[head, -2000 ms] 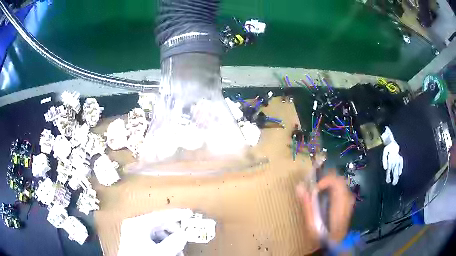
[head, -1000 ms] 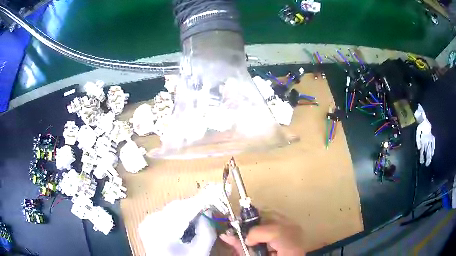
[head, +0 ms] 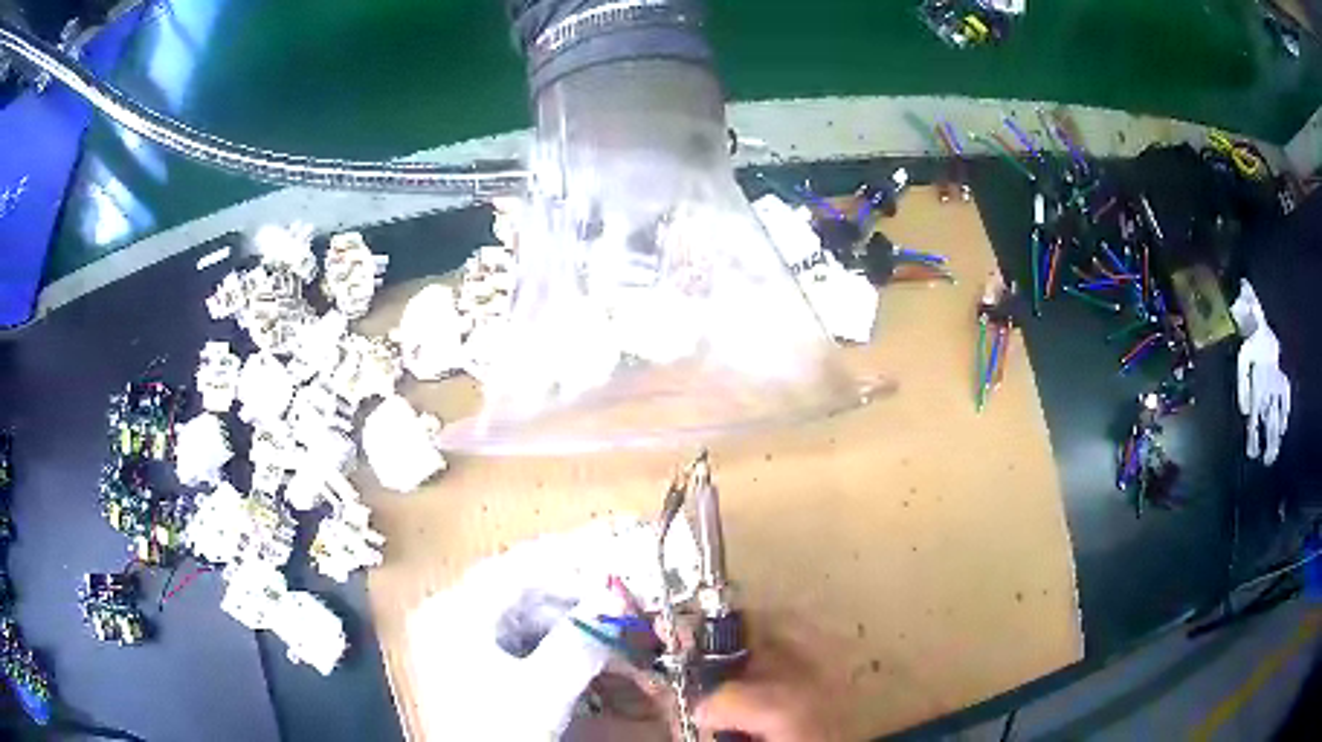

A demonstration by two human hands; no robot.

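My left hand point(head: 500, 638), in a white glove, is at the lower middle over the cardboard mat point(head: 928, 507). It holds a white plastic piece point(head: 638, 548), washed out by glare, with green, blue and red wires point(head: 615, 626) at its near side. My bare right hand point(head: 790, 696) grips the soldering iron point(head: 709, 536) by its dark handle, close beside the left hand. The iron points away from me, its tip below the hood's rim, with a thin curved guide tube beside it. Contact between tip and piece cannot be made out.
The clear fume hood point(head: 638, 290) hangs over the mat. White plastic pieces point(head: 297, 420) are heaped left, circuit boards point(head: 145, 449) farther left. Wired parts point(head: 1116, 268) lie right, beside a tan block point(head: 1200, 305) and a spare white glove point(head: 1261, 374). A green belt point(head: 826, 51) runs behind.
Two seconds ago my right hand was at the right, away from the left; now both are together with the iron. Since one second ago, the view has shifted slightly and the hands remain close.
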